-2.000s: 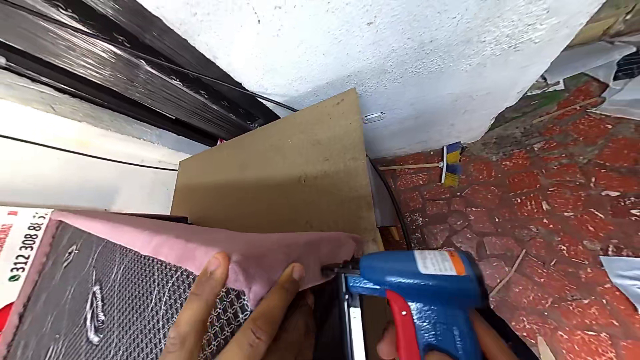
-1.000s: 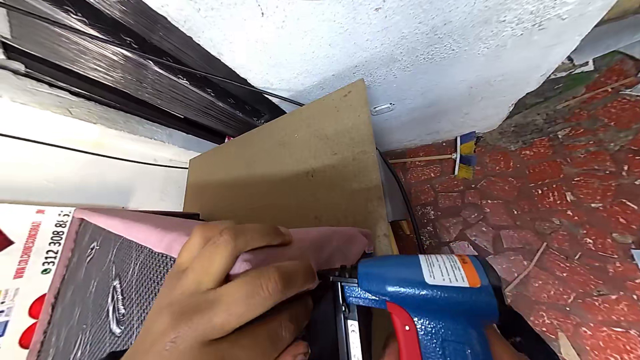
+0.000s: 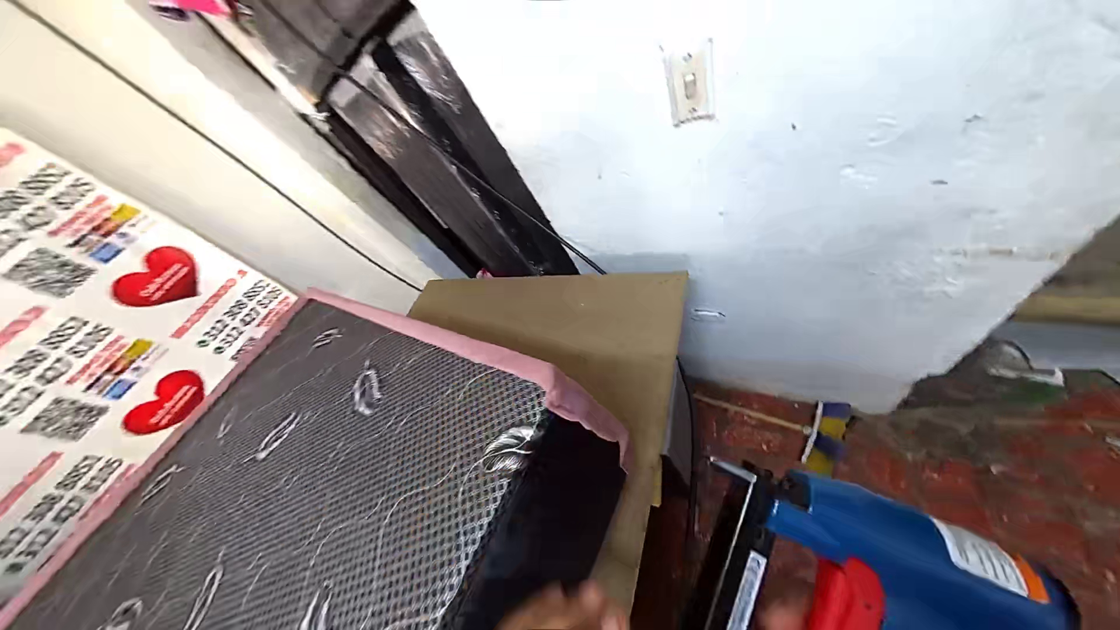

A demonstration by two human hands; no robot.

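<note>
A blue pneumatic staple gun (image 3: 892, 542) with a red trigger is at the lower right, its nose apart from the upholstered panel. My right hand (image 3: 785, 604), mostly hidden behind the tool, grips it. The panel (image 3: 367, 437) has a dark mesh face with white thread tufts and a pink fabric edge (image 3: 472, 346). At its near right side lies black fabric (image 3: 560, 507). My left hand (image 3: 569, 608) shows only as blurred fingertips at the bottom edge, by the black fabric; its grip cannot be made out.
A brown board (image 3: 604, 324) stands behind the panel, against a white wall (image 3: 814, 201) with a switch (image 3: 690, 85). Plastic-wrapped dark pieces (image 3: 437, 140) lean at the upper left. A printed sheet (image 3: 131, 350) lies left. A thin cable (image 3: 219, 149) crosses above it. The red floor (image 3: 962, 472) holds a yellow-and-blue brush (image 3: 824, 437).
My left hand has drawn down off the pink fabric. The staple gun has come away from the panel's corner, to the right. The view has shifted, showing more wall and panel.
</note>
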